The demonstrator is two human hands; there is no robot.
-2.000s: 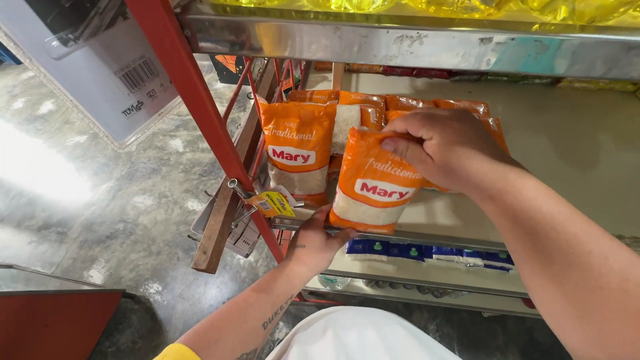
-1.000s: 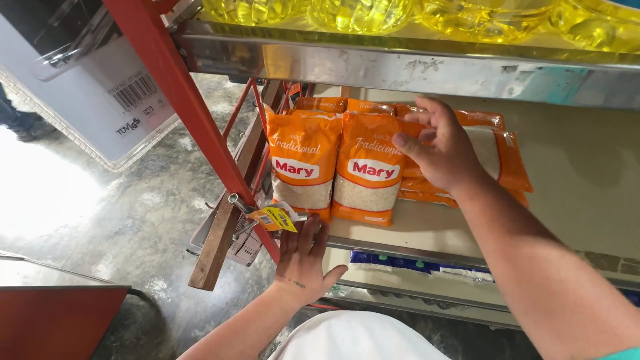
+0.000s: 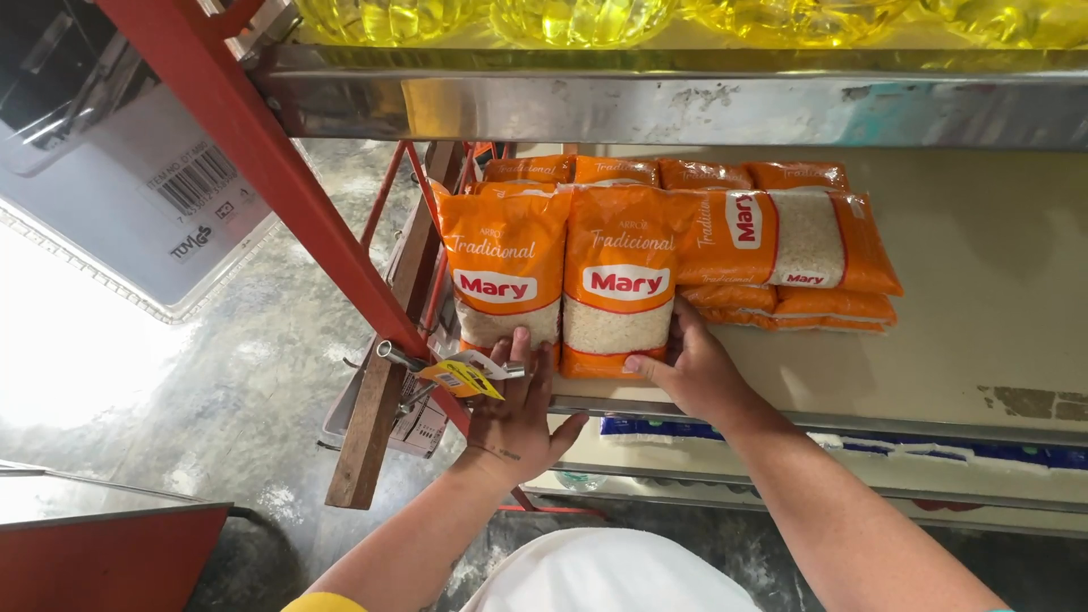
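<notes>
Two orange bags of Mary rice stand side by side at the shelf's front left. My left hand rests its spread fingers on the lower front of the left rice bag. At the lower right edge of the right rice bag is my right hand, thumb on its front and fingers at its side, partly hidden. A rice bag lying sideways tops a pile of flat bags to the right. More orange bags are behind.
A metal shelf edge with yellow bottles runs above. At the left are a red post, a wooden bar, a metal tool with a yellow tag and a boxed item. Blue packages lie below.
My right hand has moved from the right bag's top down to its lower right side. The right bag, tilted two seconds ago, now stands upright beside the left one. My left fingers have moved up onto the left bag.
</notes>
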